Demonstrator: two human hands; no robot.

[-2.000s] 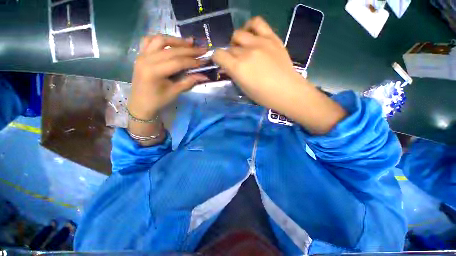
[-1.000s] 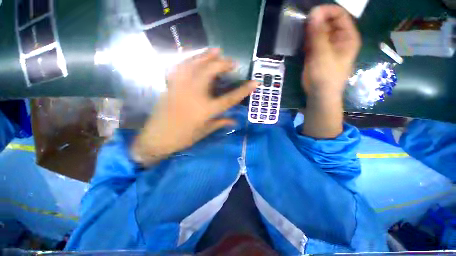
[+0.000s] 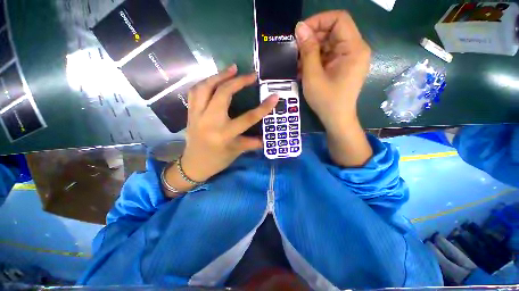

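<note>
An open flip phone (image 3: 282, 128) lies at the bench edge, its white keypad half toward me. A black film with a yellow-and-white "sunstech" logo (image 3: 277, 38) lies over its screen half. My right hand (image 3: 334, 65) pinches the film's right edge between thumb and fingers. My left hand (image 3: 227, 111) is spread, with a fingertip on the upper keypad and another beside the hinge; it grips nothing. Whether the film touches the screen all over cannot be told.
A glossy backing sheet with black films (image 3: 158, 65) lies at left, more films (image 3: 17, 96) at far left. At right are a heap of clear and blue bits (image 3: 414, 91), a short white stick (image 3: 436, 50) and a white carton (image 3: 478, 35).
My right hand has brought the film from the phone's right side onto its screen half. A second earlier than that, both hands were at the backing sheet. My left hand stays by the keypad.
</note>
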